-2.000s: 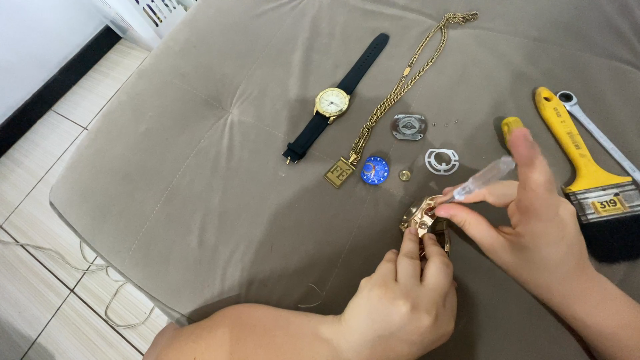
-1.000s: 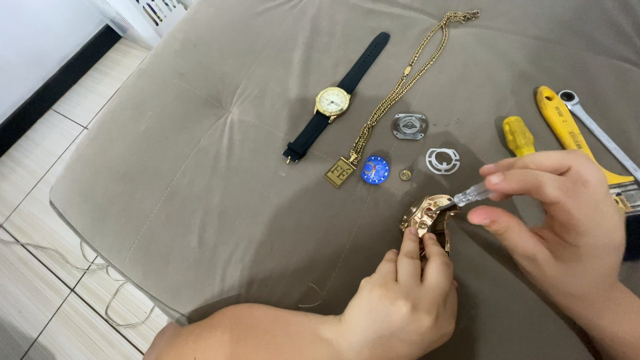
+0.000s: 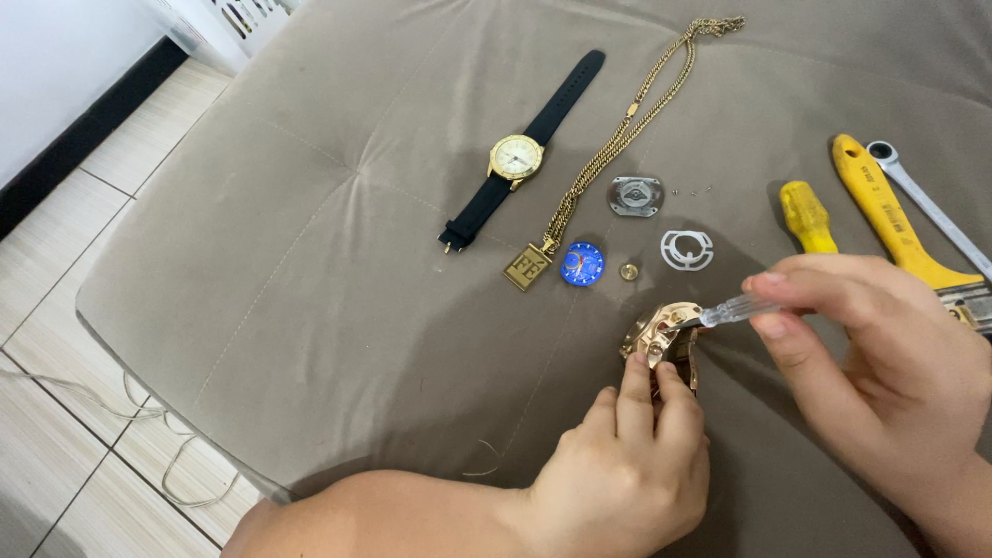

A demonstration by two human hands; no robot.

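My left hand [image 3: 632,457] holds a rose-gold watch case with its metal bracelet [image 3: 668,329] on its side against the upholstery. In my right hand [image 3: 876,372], between thumb and fingers, is a small screwdriver with a clear handle [image 3: 732,310]; its tip meets the side of the case. Just beyond the watch lie a blue watch dial [image 3: 582,263], a small round brass-coloured part [image 3: 628,271], a white plastic movement ring [image 3: 687,250] and a steel case back [image 3: 635,196]. Tiny screws [image 3: 694,192] lie beside the case back.
A gold-coloured watch with a black strap [image 3: 517,157] and a gold-coloured chain [image 3: 601,159] with a rectangular pendant [image 3: 528,267] lie further back. To the right are a yellow handle [image 3: 807,213], a yellow paintbrush [image 3: 883,201] and a ratcheting wrench [image 3: 942,205]. The tufted grey-brown seat [image 3: 256,271] ends at the left above tiled floor.
My right hand has shifted its hold on the clear screwdriver, whose handle has swung lower since two seconds ago. My left hand stays on the watch case.
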